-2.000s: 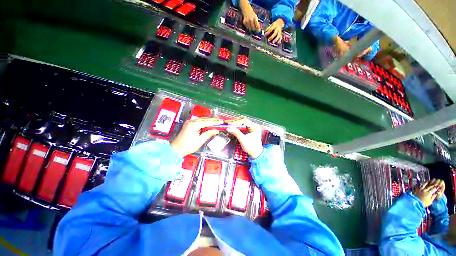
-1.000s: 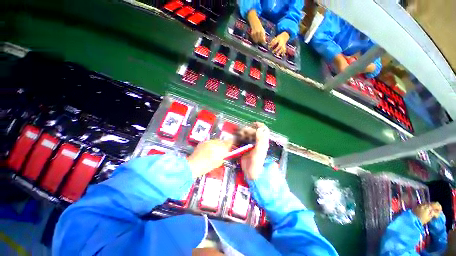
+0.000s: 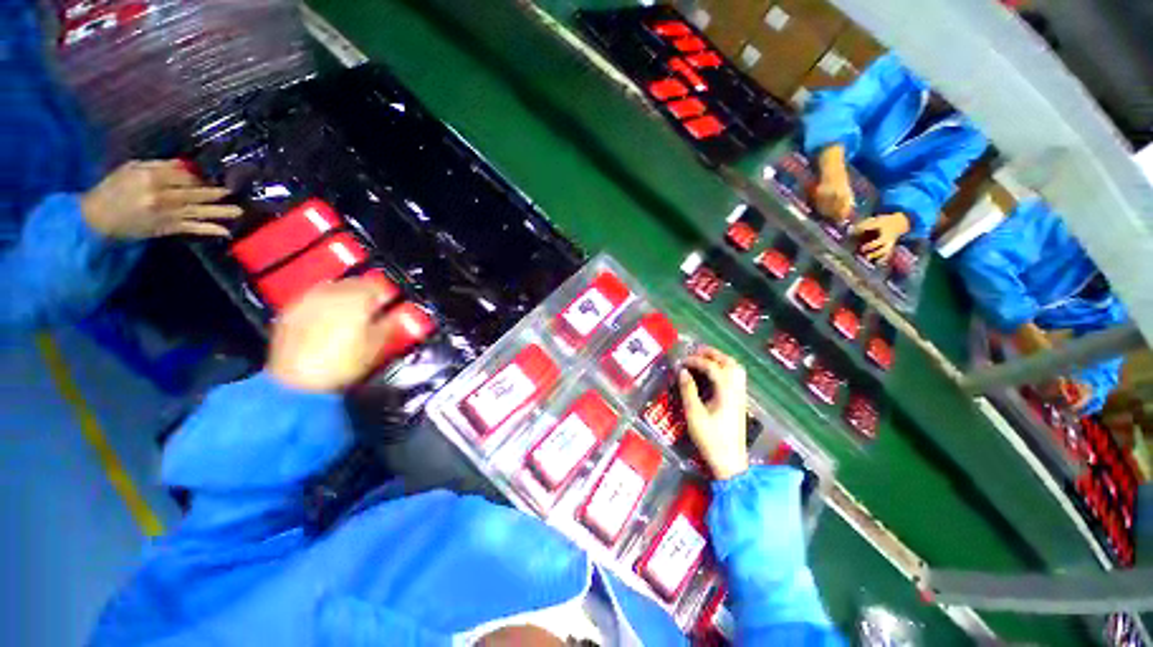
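Note:
Red battery covers lie in a shiny black blister tray on the left. My left hand, blurred, is over the lower covers; whether it grips one cannot be told. A clear blister tray in front of me holds red phones, several with white-labelled backs up. My right hand is at the tray's far right part, fingers bent down at a keypad phone with keys showing. The fingertips partly cover its dark end, and their grip is unclear.
Another person's hand reaches to the black tray from the left. Stacked clear trays stand at upper left. A tray of keypad phones lies on the green belt. Workers sit across it; a pale metal frame crosses the right.
The view has swung left. My hands, together around a red item one second ago, are now apart: left over the covers, right at the clear tray. Another person's hand has appeared at left.

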